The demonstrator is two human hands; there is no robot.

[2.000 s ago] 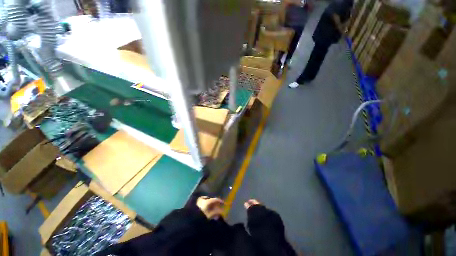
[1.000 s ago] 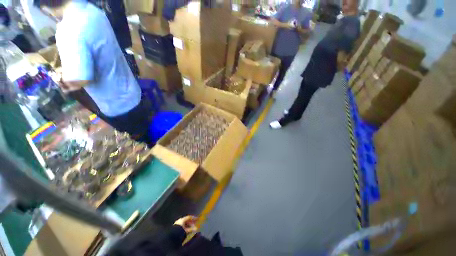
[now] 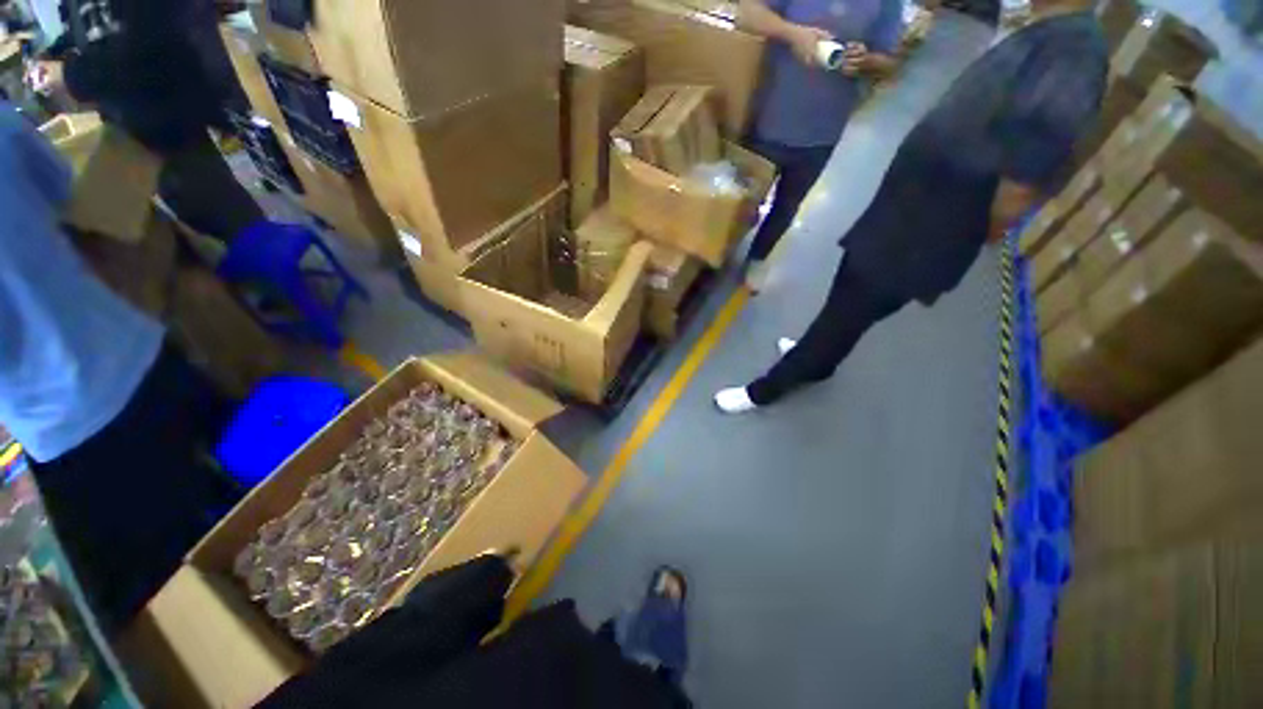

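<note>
An open cardboard carton (image 3: pixel 513 519) stands at the lower left, with its flaps out. It is filled with rows of small round parts, clear and brownish with shiny bits. My dark sleeve (image 3: pixel 443 623) reaches over the carton's near corner. No hand shows clearly at the sleeve's end, and my right hand is not in view. My shoe (image 3: pixel 668 585) shows on the grey floor, right of the yellow line.
A person in dark clothes (image 3: pixel 942 166) stands bent in the aisle. Another person (image 3: pixel 817 83) holds a white object behind. A person in light blue (image 3: pixel 63 305) is at left, by a blue stool (image 3: pixel 284 423). Cartons (image 3: pixel 492 166) stand behind; more cartons (image 3: pixel 1150 305) line the right on blue pallets (image 3: pixel 1042 554).
The view has moved forward along the aisle; the filled carton and the people are nearer. The bench has slid mostly out at left, and the hand seen one second ago no longer shows.
</note>
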